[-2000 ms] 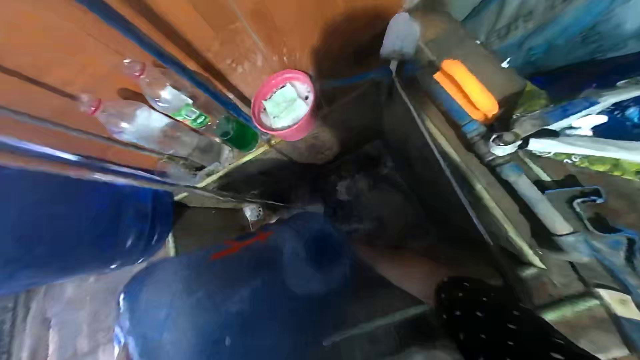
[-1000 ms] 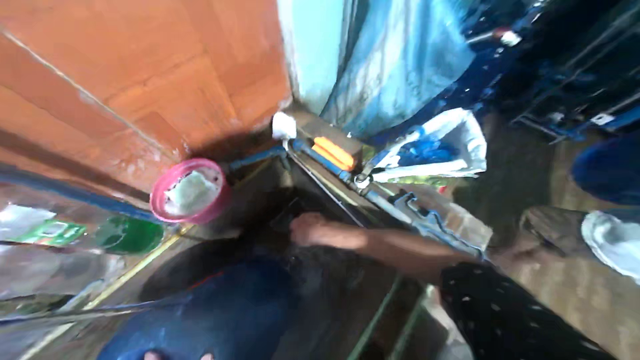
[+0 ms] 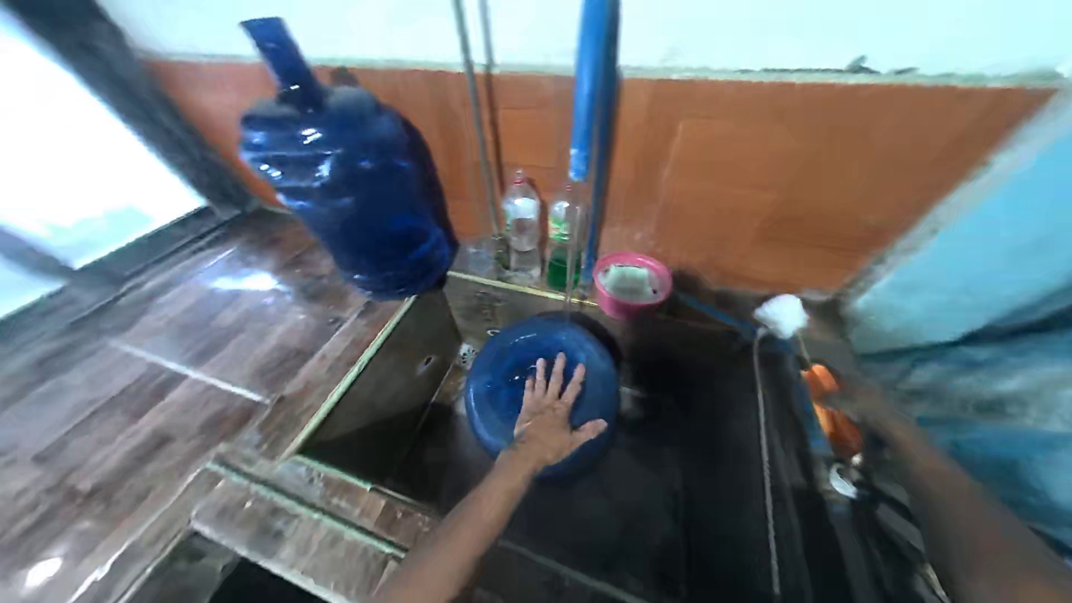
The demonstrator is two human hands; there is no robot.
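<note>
A blue plastic water jug is in the dark basin, its round end facing up. My left hand rests on that end with spread fingers, gripping nothing. What looks like a thin stream of water falls from a blue pipe onto the jug's far edge. At the right, my right hand is blurred against an orange handled object, possibly a brush, on the basin's right ledge; whether the fingers close on it is unclear. Close beside it, a white scrubbing head sits at the ledge's back end.
Another blue jug stands on the left by the orange wall. Plastic bottles and a pink tub with a pale block inside are along the basin's back edge. A tiled rim borders the basin; blue sheeting hangs at right.
The view has swung widely. My right hand has moved from inside the basin to the orange object on the ledge. The jug in the basin, earlier on its side, now has its round end up.
</note>
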